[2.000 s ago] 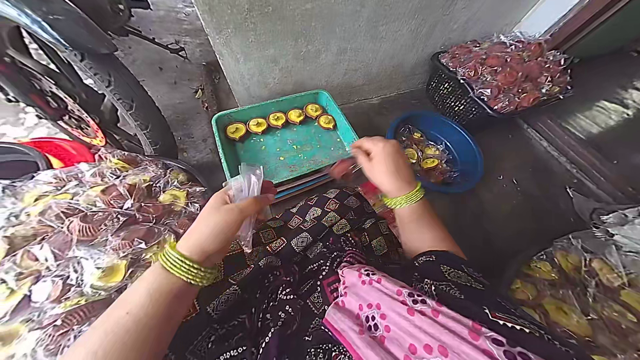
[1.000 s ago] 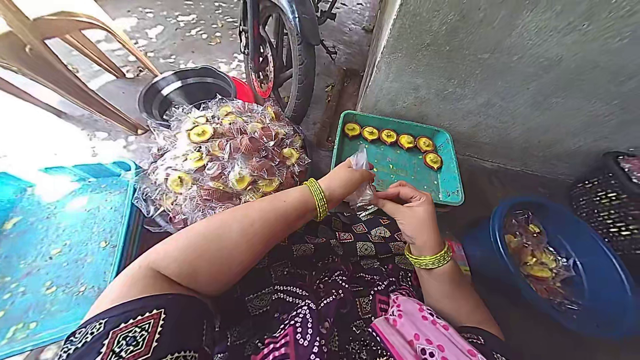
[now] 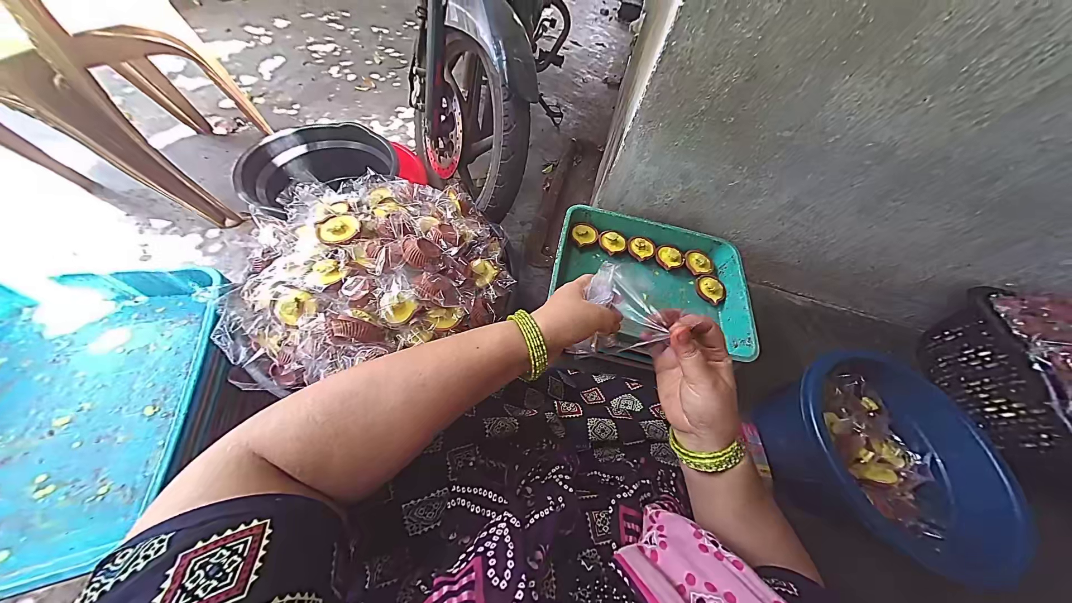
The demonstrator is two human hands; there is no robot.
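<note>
My left hand (image 3: 578, 316) grips a clear plastic bag (image 3: 630, 306) over the near edge of a green plastic tray (image 3: 741, 322). My right hand (image 3: 697, 373) pinches the bag's other end, so the film is stretched between both hands. Whether anything lies inside the bag is hard to tell. In the tray, several yellow-topped clay lamps (image 3: 641, 248) stand in a row along the far side, with one nearer at the right. To the left, a big heap of lamps wrapped in clear film (image 3: 377, 276) rises beside my left forearm.
A blue plastic tub (image 3: 963, 494) with wrapped lamps stands at right, near a black crate (image 3: 976, 360). A light blue tray (image 3: 100, 419) lies at left. Behind are a black basin (image 3: 318, 159), a plastic chair (image 3: 159, 75), a motorcycle wheel (image 3: 502, 126) and a concrete wall (image 3: 854, 142).
Two seconds ago my hands were apart, the left holding clear bags; now both hold one bag, stretched out between them. The view has swung left.
</note>
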